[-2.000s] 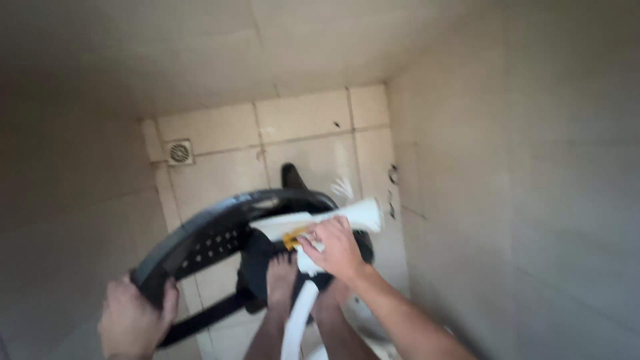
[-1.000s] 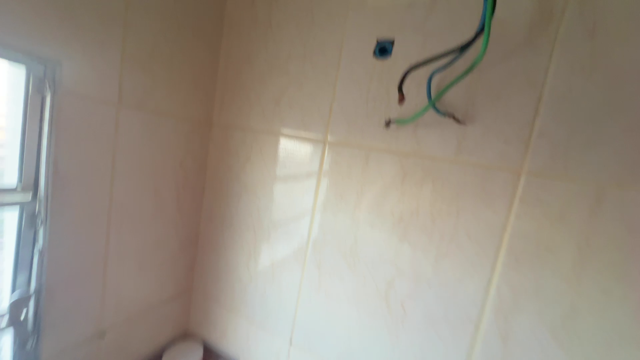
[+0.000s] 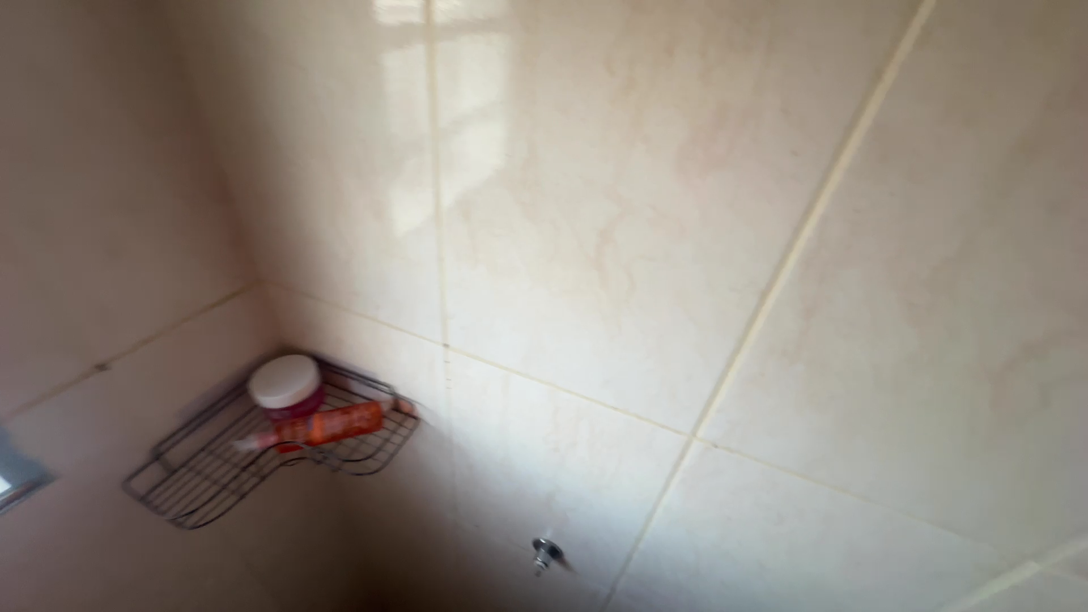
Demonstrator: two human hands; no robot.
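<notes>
Neither my left hand nor my right hand is in view, so what they hold is hidden. A wire corner shelf (image 3: 200, 484) is fixed where two tiled walls meet, at the lower left. On it stands a jar with a white lid (image 3: 286, 382) and a dark pink body. In front of the jar, an orange-red bottle or tube (image 3: 336, 424) lies on its side across the wires, blurred. Low on the wall, right of the shelf, a small metal fitting (image 3: 545, 553) sticks out.
A glossy tiled wall (image 3: 629, 212) with pale grout lines fills most of the view and reflects a window. Part of a metal frame (image 3: 21, 476) shows at the left edge.
The view has swung from the floor up to the wall, then down to the corner shelf. Both hands, seen two seconds ago on black and white items, are out of view, as are the loose wires.
</notes>
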